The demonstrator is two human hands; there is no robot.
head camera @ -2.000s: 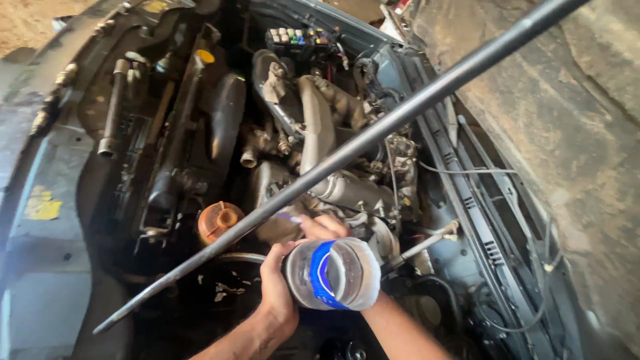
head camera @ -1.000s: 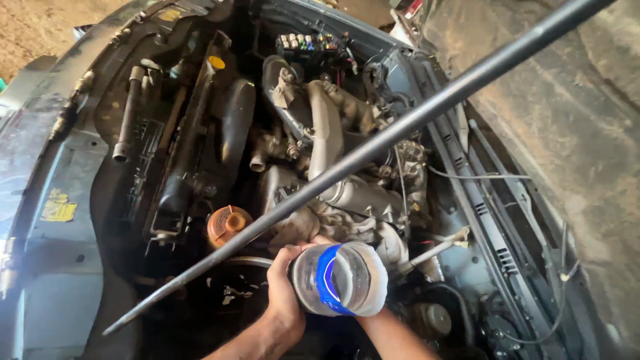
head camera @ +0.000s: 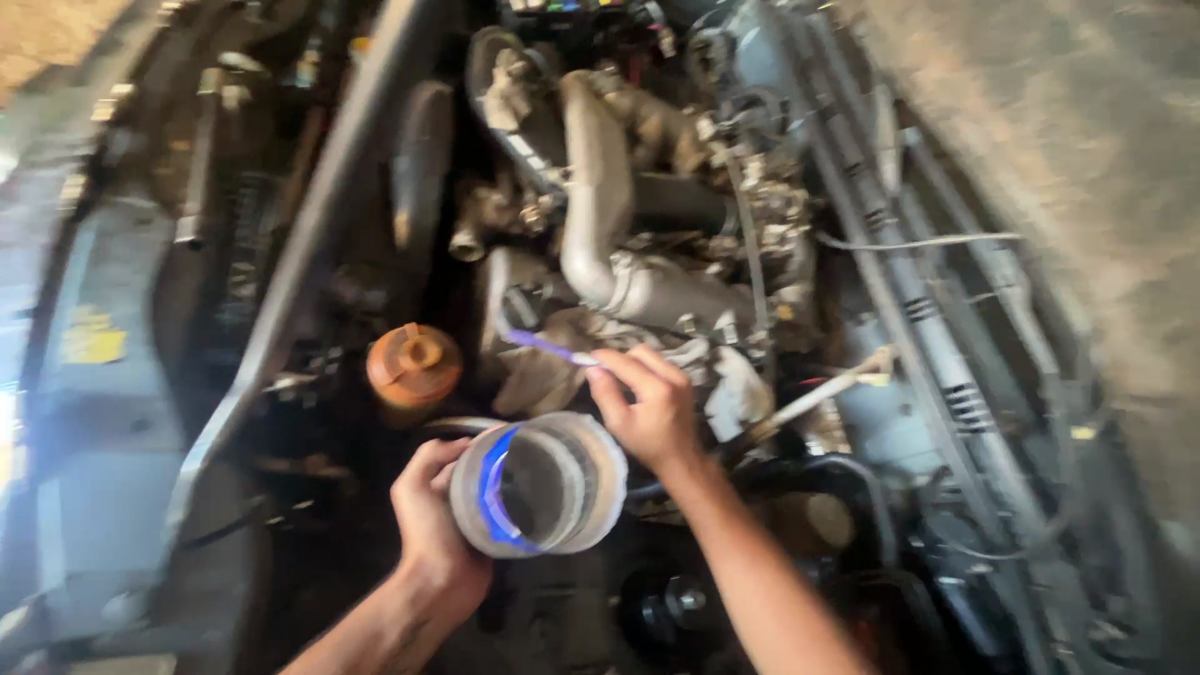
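My left hand (head camera: pixel 438 511) grips a clear plastic container (head camera: pixel 600 469) with a blue band around it, its open mouth tilted toward the camera. My right hand (head camera: pixel 652 405), just above and to the right of the container, pinches a thin purple-and-white tool (head camera: pixel 553 347), possibly a brush; its far end is too blurred to make out. That end lies over the metal parts of the engine (head camera: pixel 647 291). An orange-brown reservoir cap (head camera: pixel 414 366) is up and to the left of the container.
A long metal rod (head camera: pixel 309 225) slants across the left of the engine bay. A socket extension bar or similar metal tool (head camera: pixel 199 169) lies at the upper left. Along the right are the cowl edge (head camera: pixel 937 356), a loose thin hose (head camera: pixel 919 244) and the raised hood's underside (head camera: pixel 1059 187).
My right hand has come out from behind the container and now shows the purple tool. The long rod stands steeper and farther left in view.
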